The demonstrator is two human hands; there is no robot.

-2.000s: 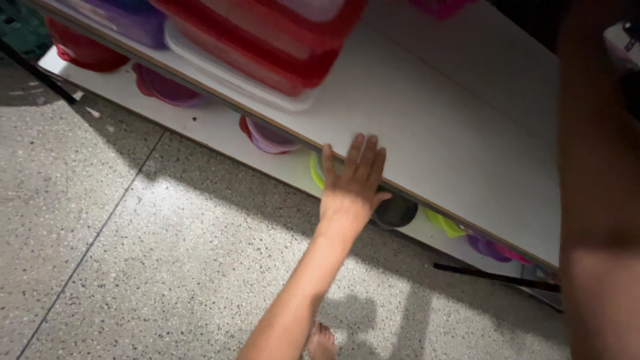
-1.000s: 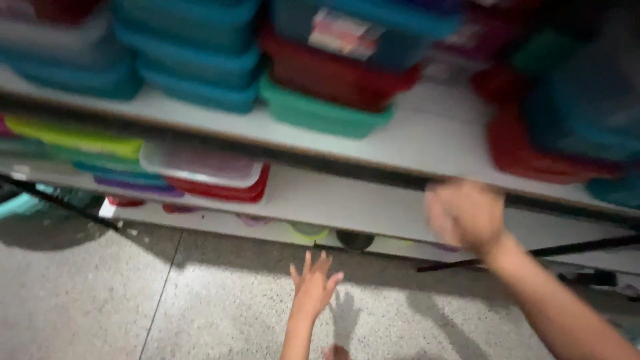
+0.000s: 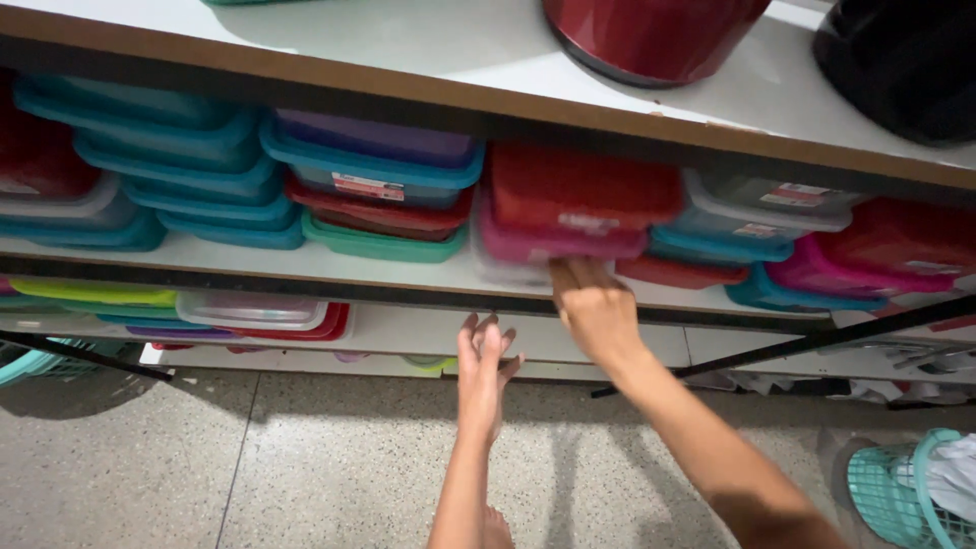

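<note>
My right hand [image 3: 598,313] is at the front of a stack of plastic containers on the middle shelf, its fingertips at the underside of a pink container [image 3: 564,238] with a red container [image 3: 583,183] above it. A pale translucent container [image 3: 503,263] lies beneath the pink one. The stack is blurred, and whether my fingers grip it I cannot tell. My left hand [image 3: 486,354] holds nothing; its fingers are spread in front of the lower shelf [image 3: 412,329]. Left of the blurred stack is a green container [image 3: 385,240] under red, blue and purple ones.
Blue-lidded containers [image 3: 221,179] are stacked to the left. The upper shelf edge [image 3: 457,99] overhangs the stacks and bears a dark red vessel [image 3: 656,38]. A black diagonal brace [image 3: 839,335] crosses at right. A turquoise basket [image 3: 888,488] stands on the speckled floor.
The view has risen from the lower shelves to the middle and upper ones. My right hand has moved to the container stack. My left hand, on the lower shelf's edge two seconds ago, is off it.
</note>
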